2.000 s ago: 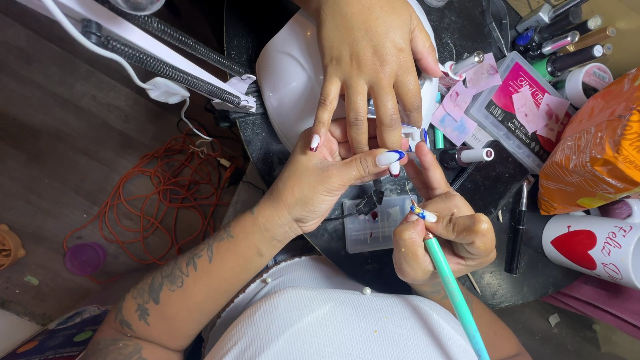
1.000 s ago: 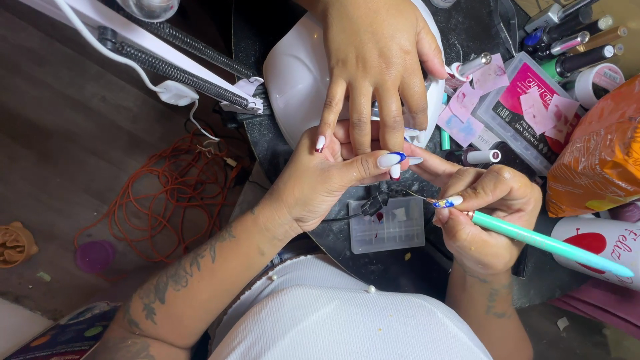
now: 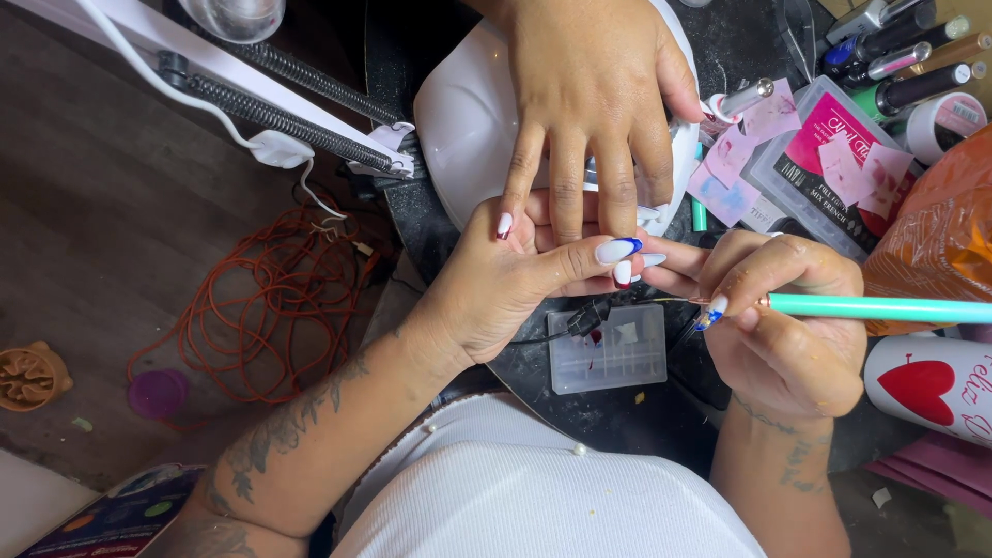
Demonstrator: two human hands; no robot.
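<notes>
My left hand holds the fingers of another person's hand, which reaches in from the top over a white domed device. Two of that hand's nails are white with dark red tips. My right hand grips a fine brush with a turquoise handle; its thin tip points left, close to the held fingers. Below the brush tip lies a clear plastic case with dark red spots on it, and a black cable connector rests at its upper edge.
Polish bottles, a nail tip box with pink paper pieces, an orange package and a white mug with a red heart crowd the right. A spring lamp arm stands upper left; an orange cord lies coiled on the floor.
My right hand first moved right, away from the held fingers, and the brush swung from pointing steeply down to nearly level. My left hand still holds the other person's fingers.
</notes>
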